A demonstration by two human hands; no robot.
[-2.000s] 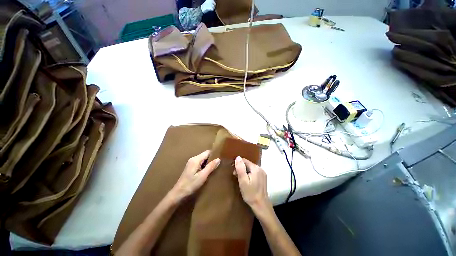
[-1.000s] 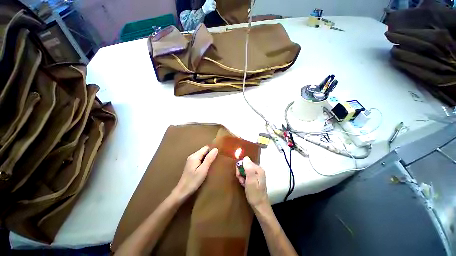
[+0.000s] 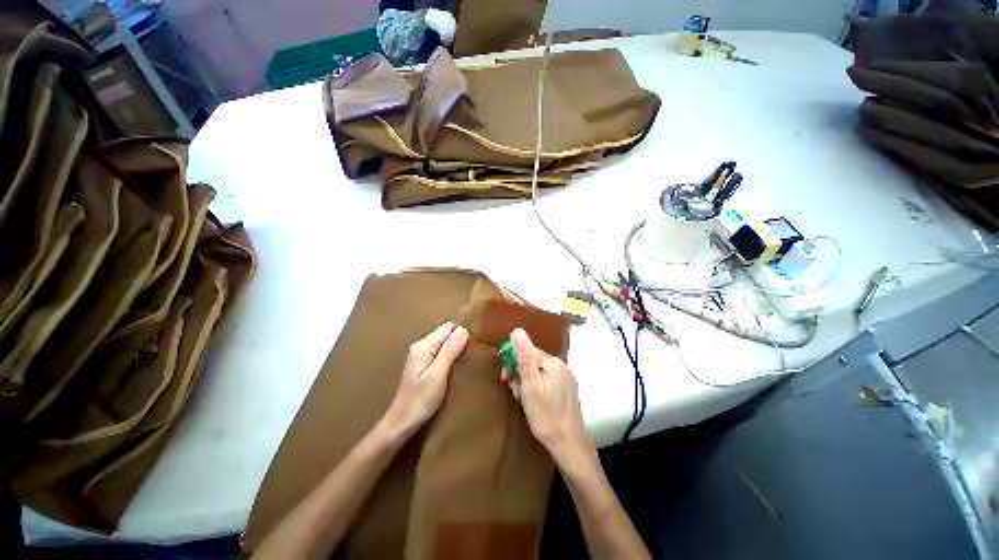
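Observation:
A brown bag body (image 3: 372,372) lies over the near table edge, with a red-brown reinforcement patch (image 3: 524,325) at its far end and another patch at the bottom of the picture. My left hand (image 3: 425,372) pinches the fabric just left of the upper patch. My right hand (image 3: 541,388) is closed around a small green lighter-like tool (image 3: 511,358), just below the patch. No flame shows on it. The fingers hide most of the tool.
The white table (image 3: 296,235) holds a brown bag stack (image 3: 110,295) at left, folded bags (image 3: 515,109) at the far side and a pile (image 3: 931,98) at right. A white pot (image 3: 674,238), yellow-and-black box (image 3: 765,241) and tangled cords (image 3: 646,306) lie right. A person's gloved hand (image 3: 440,24) shows opposite.
My right hand first pinched at the patch, then held the green tool with a flame at the patch. The flame is gone and the tool is tilted to the left, slightly lower.

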